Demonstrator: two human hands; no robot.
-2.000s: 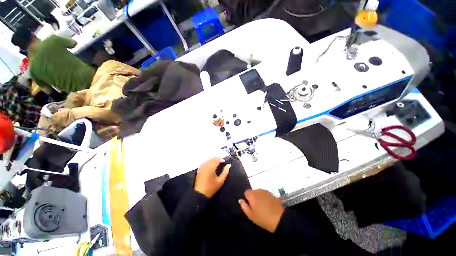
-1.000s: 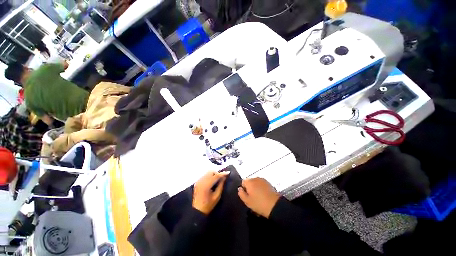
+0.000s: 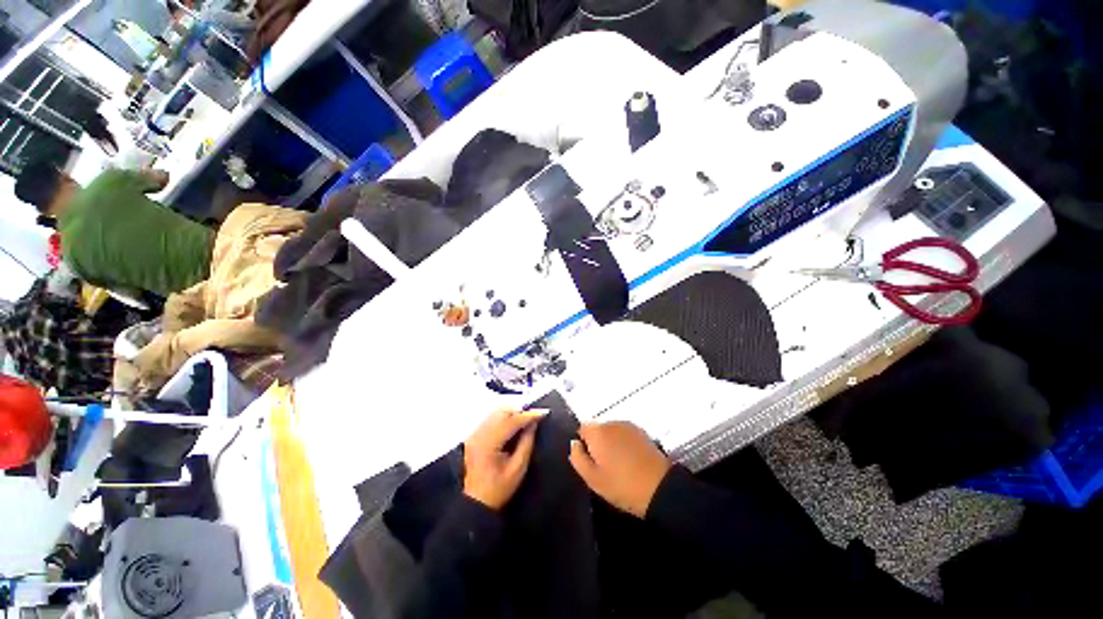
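Observation:
A dark cloth panel (image 3: 550,508) lies over the front edge of the white machine table, its upper corner just in front of the presser foot area (image 3: 523,366). My left hand (image 3: 500,457) pinches the cloth near that corner between thumb and finger. My right hand (image 3: 619,466) holds the panel's right edge, fingertips close to my left hand. The cloth looks apart from the needle area. A dark fan-shaped piece (image 3: 716,324) lies flat right of the needle.
Red-handled scissors (image 3: 929,281) lie at the right. A dark band (image 3: 583,252) drapes over the machine head, with a thread cone (image 3: 642,119) behind. Tan cloth (image 3: 248,272) and dark cloth (image 3: 363,242) are piled behind. A person in green (image 3: 133,236) sits at upper left. A blue crate (image 3: 1058,466) is lower right.
The cloth corner has come out from the presser foot toward me, and both hands hold it nearer together. The camera view has also shifted, so the machine sits further left and higher.

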